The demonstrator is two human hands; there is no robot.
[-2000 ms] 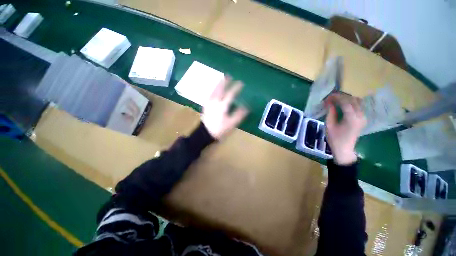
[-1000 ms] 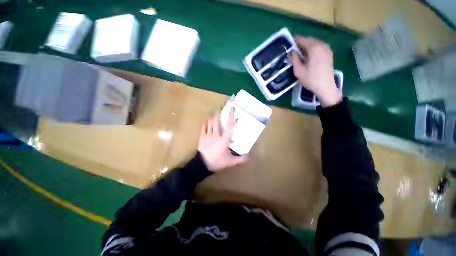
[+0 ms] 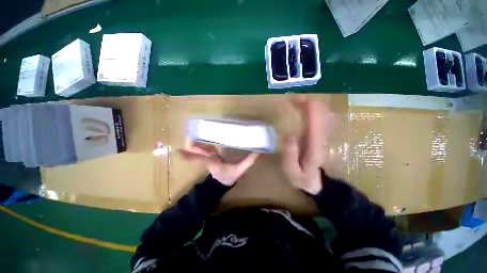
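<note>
A white retail box [image 3: 232, 134], blurred by motion, is held above the cardboard bench in front of me. My left hand [image 3: 221, 162] grips it from below and at its near side. Whether the inner tray is inside it cannot be seen. My right hand [image 3: 307, 144] is blurred, just right of the box, with its fingers apart and nothing visible in it. A white tray with black devices [image 3: 293, 61] sits on the green belt beyond my hands.
Several closed white boxes [image 3: 124, 59] stand on the belt [image 3: 208, 58] at left. A stack of open sleeves [image 3: 53, 133] lies on the bench [image 3: 144, 181]. More device trays [image 3: 444, 69] and printed sheets [image 3: 440, 20] are at right. A yellow floor line shows lower left.
The device tray that my right hand held is no longer seen in it. My left hand has lifted the white box off the bench and turned it. My right hand has moved back beside the box.
</note>
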